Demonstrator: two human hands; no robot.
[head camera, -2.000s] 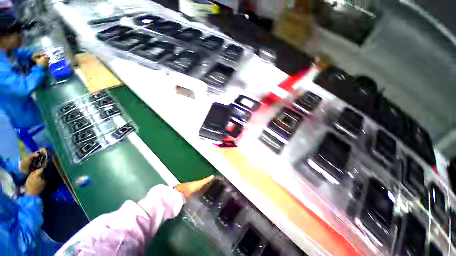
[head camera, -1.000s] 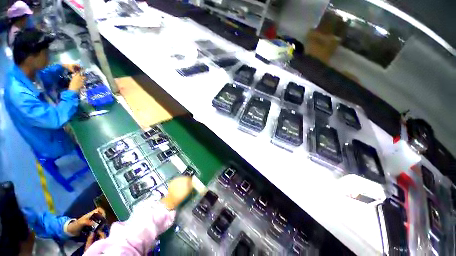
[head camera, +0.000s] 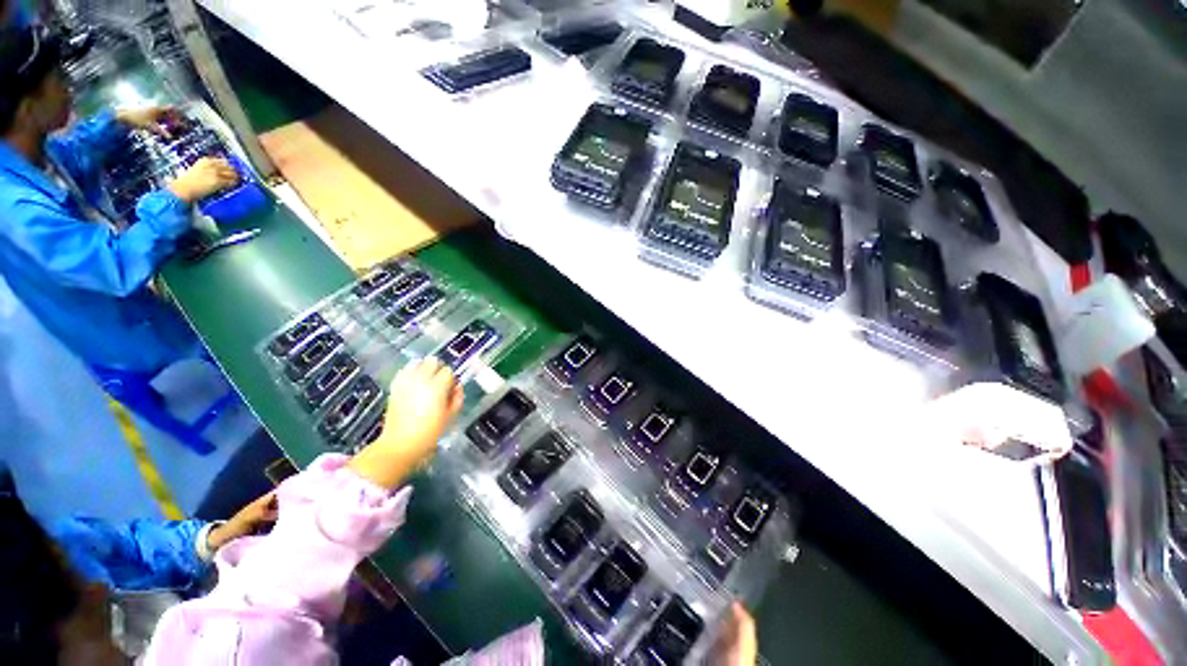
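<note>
A clear device tray (head camera: 526, 505) with black handheld devices in two rows lies on the green bench. A second tray of black devices (head camera: 319, 341) lies beyond it. My left hand (head camera: 419, 406), in a pink sleeve, is over the near right part of the second tray, beside a black device (head camera: 469, 344). Its fingertips are small and blurred, so I cannot tell if it holds anything. What looks like part of my right hand (head camera: 739, 638) shows at the near tray's lower right corner. The bottom edge cuts it off, and its grip is hidden.
The white shelf (head camera: 547, 267) holds stacked trays of black devices (head camera: 693, 202) and a black piece (head camera: 475, 68). A brown board (head camera: 352, 189) lies by the bench's far part. A person in blue (head camera: 78, 234) works at far left; another blue sleeve (head camera: 130, 553) is nearer.
The view has swung so the two bench trays show more fully. My left hand has moved slightly left and up in the picture. Fingers have appeared at the near tray's lower right corner.
</note>
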